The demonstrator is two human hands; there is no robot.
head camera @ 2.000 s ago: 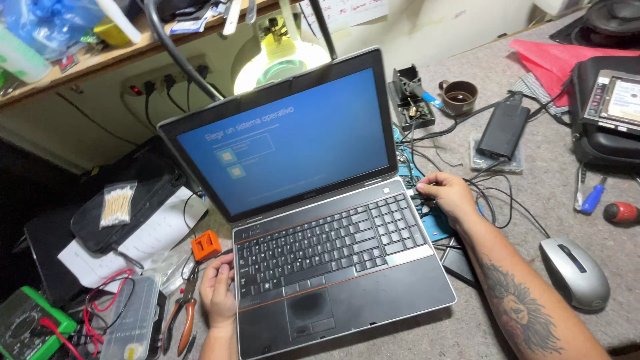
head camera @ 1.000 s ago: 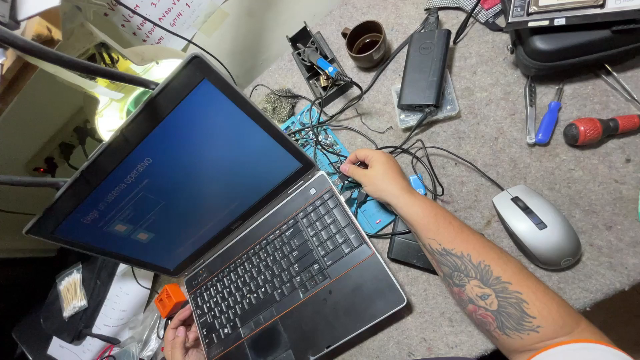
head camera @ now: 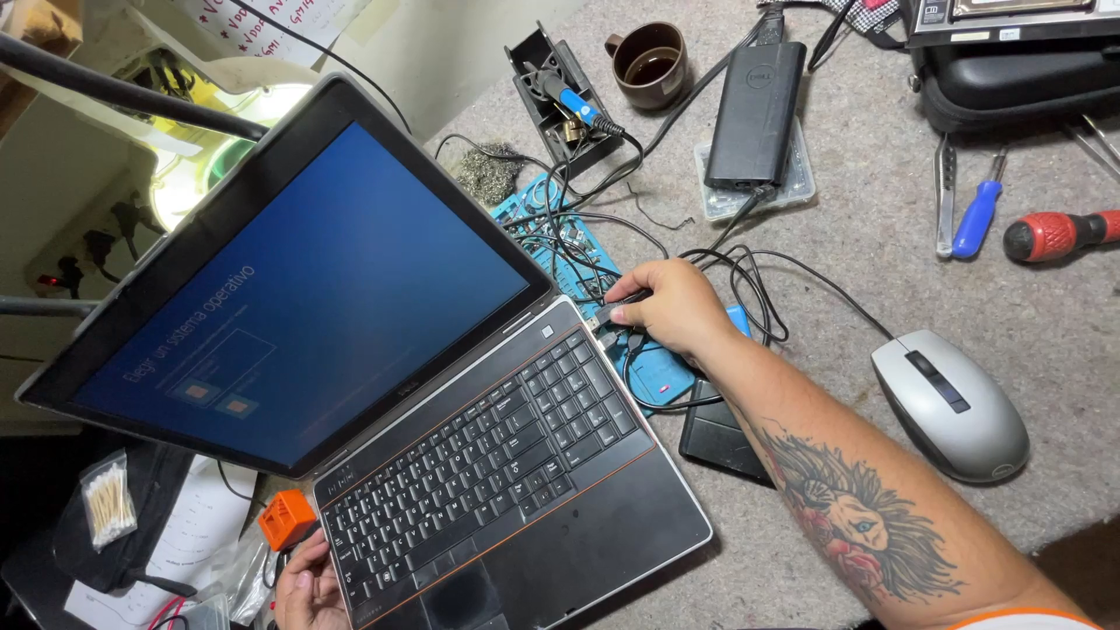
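An open Dell laptop lies tilted across the view, its blue screen lit with text and two tiles. At its right side my right hand pinches a USB plug by the ports; whether the plug is fully seated cannot be told. More cable plugs sit just below it, over a blue repair mat. My left hand grips the laptop's left edge, fingers partly hidden, beside an orange plastic box. A silver computer mouse rests right of my right forearm.
Behind the laptop are a soldering iron in its holder, a brown cup and a black power adapter. A blue screwdriver and a red-black screwdriver lie at right. A black box sits under my right forearm; cables tangle nearby.
The view has turned and moved closer since two seconds ago. My right hand stays at the laptop's right side and my left hand at its left edge.
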